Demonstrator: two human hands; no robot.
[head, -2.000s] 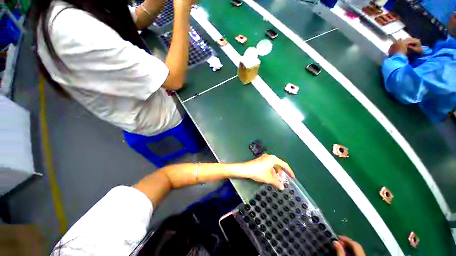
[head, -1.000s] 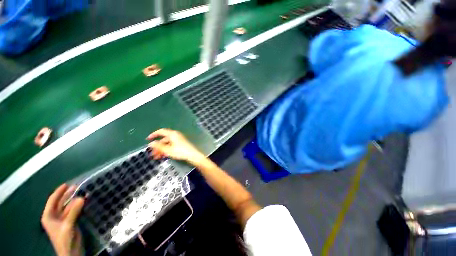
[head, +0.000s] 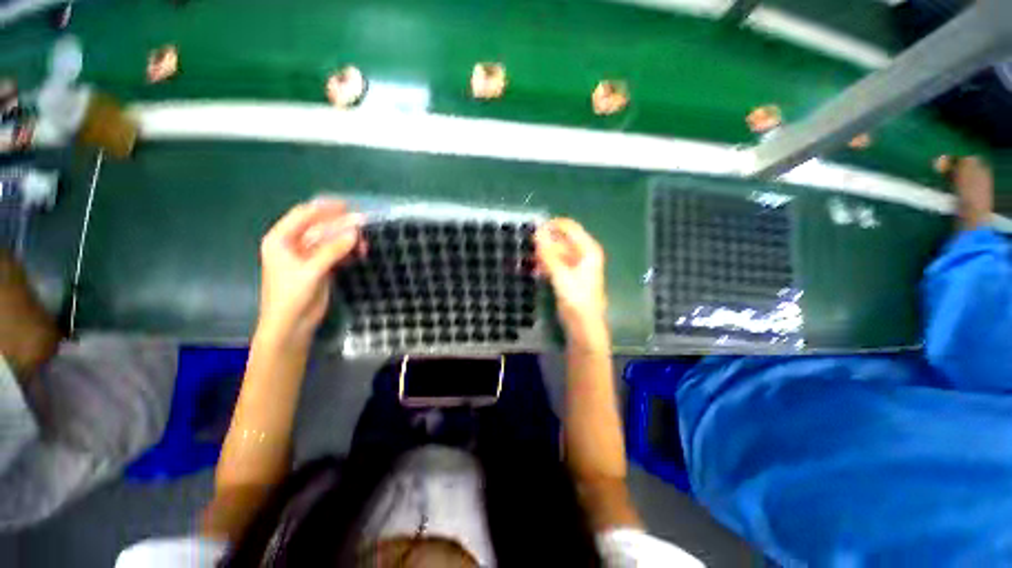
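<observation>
The near sheet of round black pieces lies before me at the bench's front edge, its discs in rows under clear, shiny plastic. My left hand is at its upper left corner, with thumb and fingertips on the sheet. My right hand is at its upper right corner, fingertips on the edge. Both hands are blurred, but each appears to grip the sheet. No housing shows in either hand.
A second sheet lies to the right. Copper-coloured housings sit on the green belt behind the white rail. A yellow-amber bottle stands at left. A phone is on my lap. People sit on both sides; a grey post rises at right.
The view has swung round to face the bench squarely. Both hands are now at the sheet's upper corners. The bright glare on the near sheet is mostly gone.
</observation>
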